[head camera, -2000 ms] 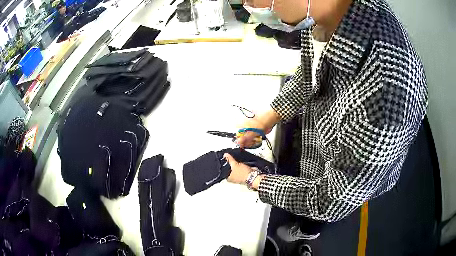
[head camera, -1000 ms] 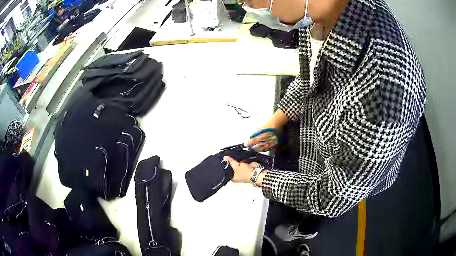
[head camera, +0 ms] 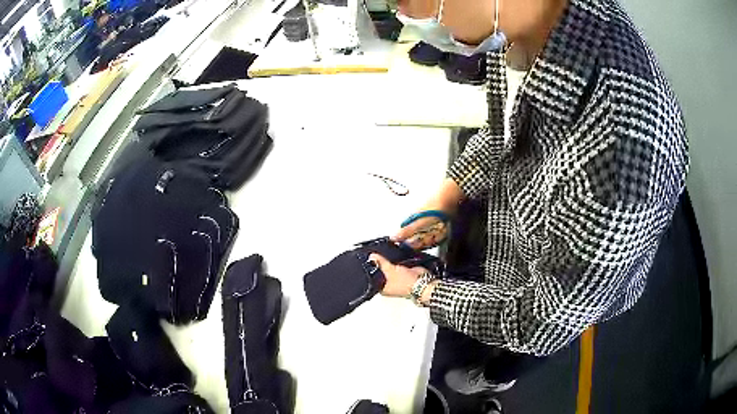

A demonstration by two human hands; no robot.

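Neither of my hands is in view. A long black panel with a pale zip line (head camera: 247, 340) lies on the white table (head camera: 323, 145), nearest in front of me. To its left are wide black bag pieces (head camera: 133, 230) with curved pale lines. A small part of another black piece (head camera: 368, 407) shows at the bottom edge. Across the table, another person's hands hold a folded black piece (head camera: 335, 287) and blue-handled scissors (head camera: 428, 217) against it. The scissor blades are hidden.
The person in a checked jacket (head camera: 566, 178) and face mask stands at the table's right side. A thin dark loop (head camera: 392, 183) lies on the tabletop. Dark pieces (head camera: 73, 364) heap at lower left. A blue crate (head camera: 48, 103) is far left.
The other person's scissors have moved from above the black piece down against it, and their blades have gone out of sight. The black piece has shifted slightly right. My hands stay out of view.
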